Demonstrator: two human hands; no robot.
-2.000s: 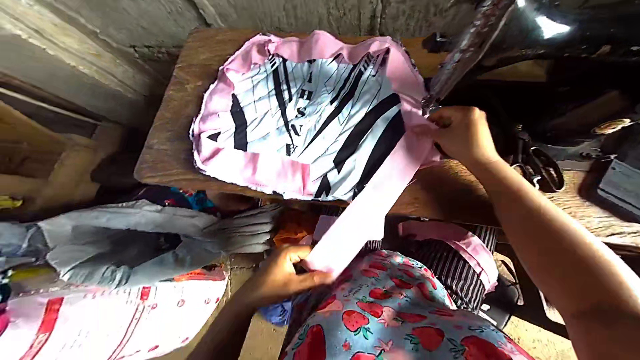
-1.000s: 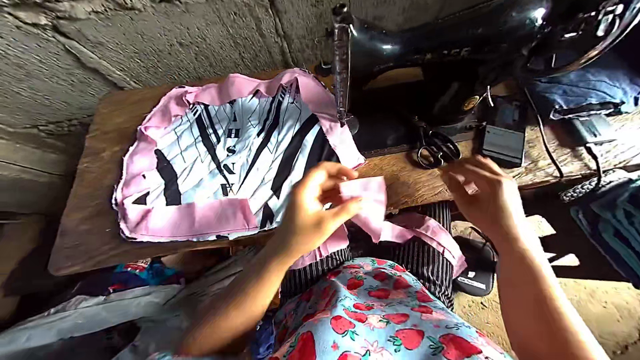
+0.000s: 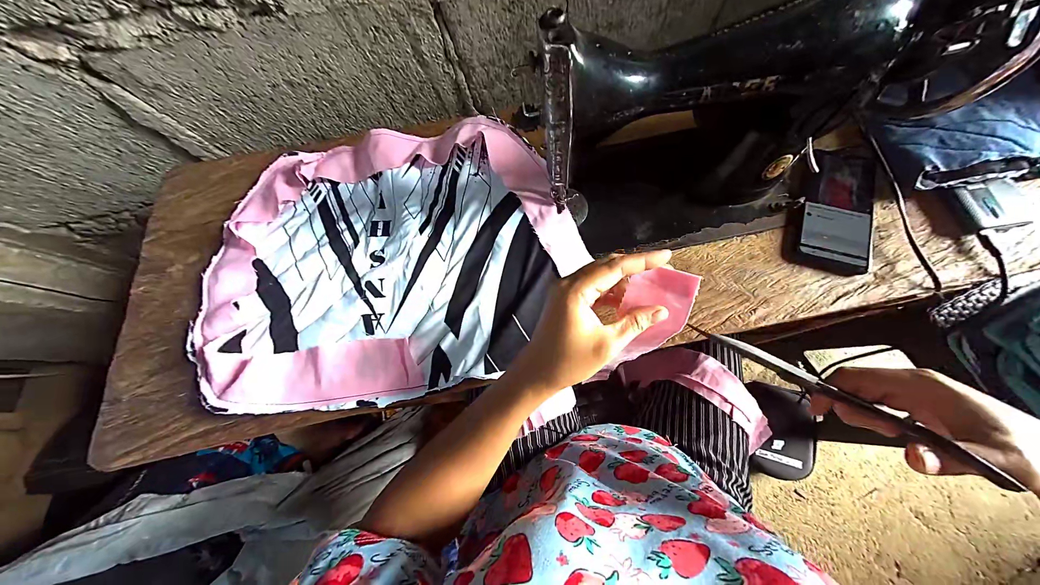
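Between the thumb and fingers of my left hand [image 3: 597, 321] is the folded end of a pink fabric strip [image 3: 662, 305]. My right hand [image 3: 934, 418] holds dark metal scissors [image 3: 780, 366], their tips pointing left, close to the strip's end. On the wooden table lies a white fabric piece with black stripes and lettering [image 3: 390, 244]. A pink fabric border [image 3: 317, 378] runs around its edge, and its right side reaches the sewing machine's needle area. More of the pink strip [image 3: 699, 378] lies over my lap on striped cloth.
The black sewing machine [image 3: 666, 73] stands at the table's back right. A phone [image 3: 837, 211], a dark cable, a charger [image 3: 987, 207] and blue denim [image 3: 959, 146] lie to its right. Grey cloth [image 3: 162, 520] hangs below the wooden tabletop [image 3: 154, 325]. A rough block wall is behind.
The scissors lay on the table beside the machine one second ago; my right hand now holds them. My left hand still grips the pink strip. The view has swung right since two seconds ago.
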